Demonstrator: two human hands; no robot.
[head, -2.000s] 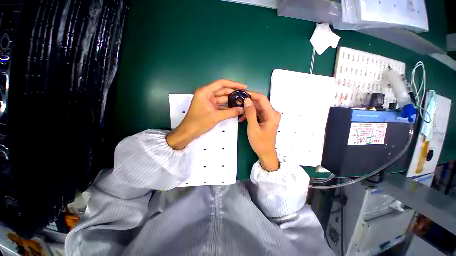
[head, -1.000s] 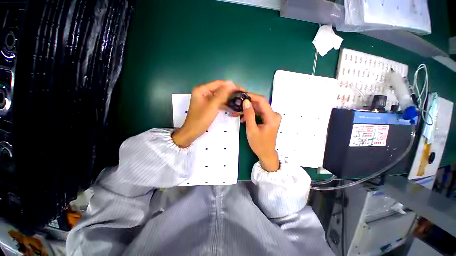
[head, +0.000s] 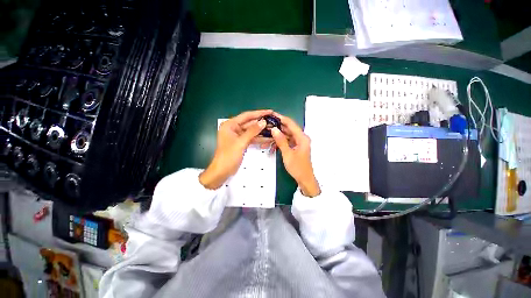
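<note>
A round glossy black housing [head: 270, 123] is held between both bare hands over the top of a white sheet. My left hand [head: 233, 145] grips its left side with thumb and fingers. My right hand [head: 294, 150] grips its right side, thumb on its near face. The white sheet with small black dots [head: 253, 183] lies on the green mat below the hands, its upper part partly hidden by them. Whether a small black piece is on the housing or fingertips cannot be told.
Stacked black blister trays [head: 87, 105] stand at left. A second white sheet [head: 337, 145] lies right of the hands. Beyond it are a dark box with blue top [head: 425, 169], a marked white card [head: 407, 93], a white wipe [head: 353, 68] and a hose. A keypad device [head: 84, 229] is at lower left.
The view has tilted up and left, showing more tray tops and the keypad device. My left fingers and thumb have closed around the housing's left side.
</note>
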